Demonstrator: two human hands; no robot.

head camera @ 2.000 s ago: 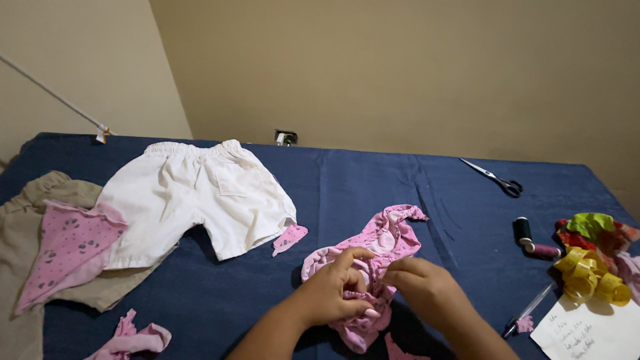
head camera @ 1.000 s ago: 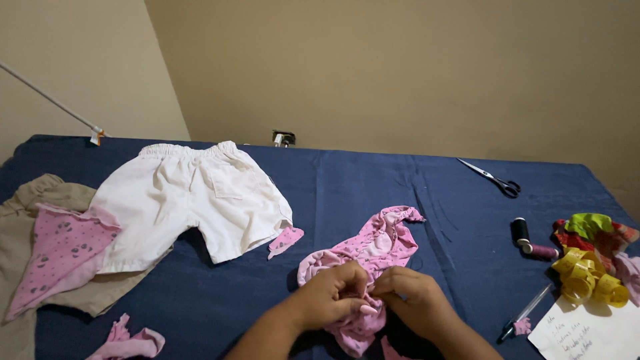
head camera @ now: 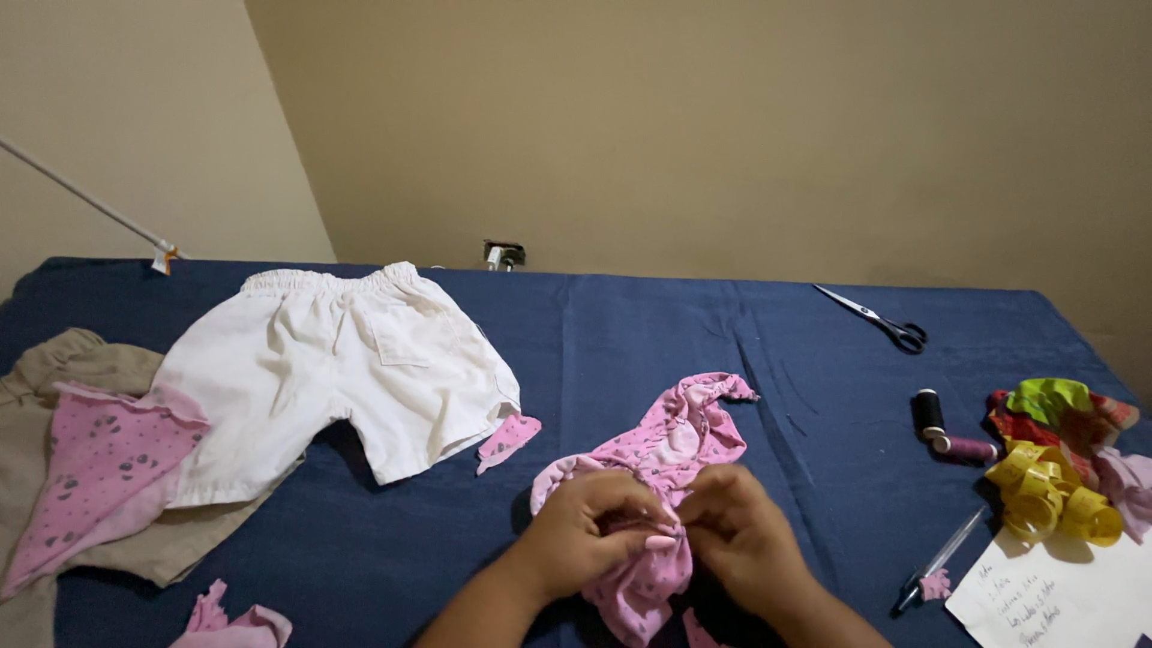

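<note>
Both hands meet low in the middle of the view on a bunched pink printed garment [head camera: 688, 432]. My left hand [head camera: 598, 531] pinches a fold of it between thumb and fingers. Right beside it, my right hand [head camera: 738, 535] grips the same fabric with its fingertips. Whether a needle is between the fingers cannot be told. The garment's upper part curls away toward the wall, and its lower part hangs below the hands. A small pink scrap [head camera: 508, 443] lies left of it, by the hem of white shorts [head camera: 342, 369].
Scissors [head camera: 877, 321] lie at the back right. Black thread [head camera: 928, 414], purple thread [head camera: 963, 448], a yellow measuring tape [head camera: 1048, 495], a pen [head camera: 940, 558] and a handwritten paper [head camera: 1035, 585] lie at right. Khaki trousers [head camera: 117, 549] and a pink printed cloth [head camera: 108, 468] are at left.
The right hand has shifted slightly, with its fingers now more upright beside the left hand. Both hands stay on the pink garment, and the things around them have not moved.
</note>
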